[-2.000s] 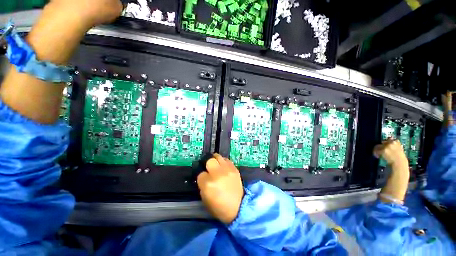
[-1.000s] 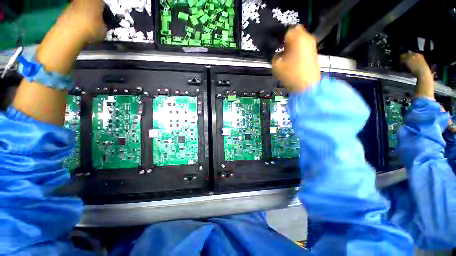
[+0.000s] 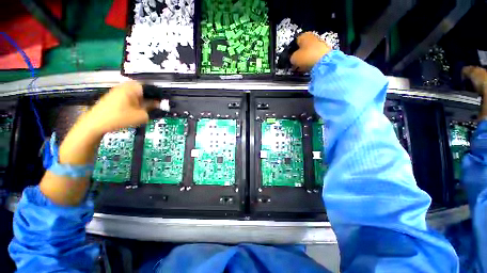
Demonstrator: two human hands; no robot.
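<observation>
My left hand (image 3: 120,109), with black finger cots and a light blue wrist strap, holds a white connector (image 3: 164,105) at its fingertips, over the top edge of the left pallet (image 3: 160,201). Below it are green circuit boards; the middle one (image 3: 164,154) and the right one (image 3: 214,154) show fully, and the left one is partly covered by my hand. My right hand (image 3: 309,51) reaches into the right bin of small white connectors (image 3: 287,33); its fingertips are hidden among them, so its grip cannot be told.
A second pallet (image 3: 283,201) lies to the right, partly under my right sleeve. Bins of larger white connectors (image 3: 160,37) and green terminal blocks (image 3: 235,37) stand beyond the metal rail (image 3: 213,230). Another person's hand (image 3: 475,79) is at the far right.
My left hand has come down from the left bin to the left pallet with a white connector. My right hand has moved from beside the line to the right bin. The view has shifted left.
</observation>
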